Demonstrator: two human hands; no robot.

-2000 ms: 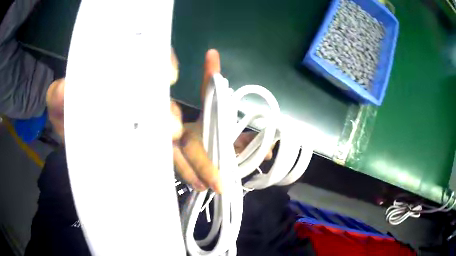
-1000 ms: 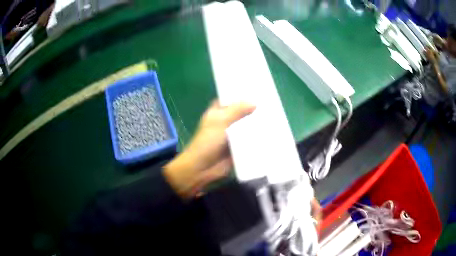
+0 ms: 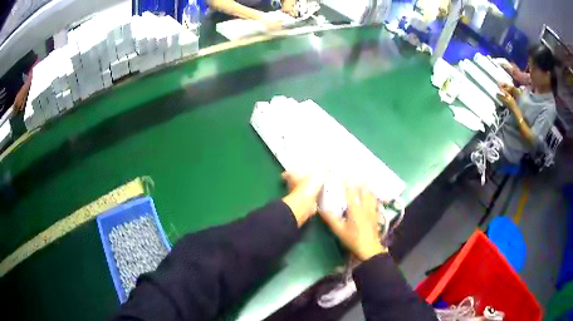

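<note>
White power strips (image 3: 352,145) lie side by side on the green surface, plain faces up, slanting from upper left to lower right. My left hand (image 3: 305,195) is at their near left end, fingers around the edge. My right hand (image 3: 359,224) is over the near end, thumb and spread fingers on either side of a white strip end. The palm sides of both hands are hidden. White cords (image 3: 391,216) come out beside my right hand, and a cord bundle (image 3: 338,294) hangs below the bench edge.
A blue tray of grey pellets (image 3: 135,251) is at lower left beside a yellowish strip (image 3: 75,216). White blocks (image 3: 113,59) are stacked at upper left. A red crate (image 3: 484,279) with cords stands at lower right. A seated person (image 3: 534,119) and another person's arms (image 3: 242,9) are beyond.
The view has swung toward the line. The strip held up by my left hand is down beside the strips on the green surface. My right hand has come into clear view over their near end.
</note>
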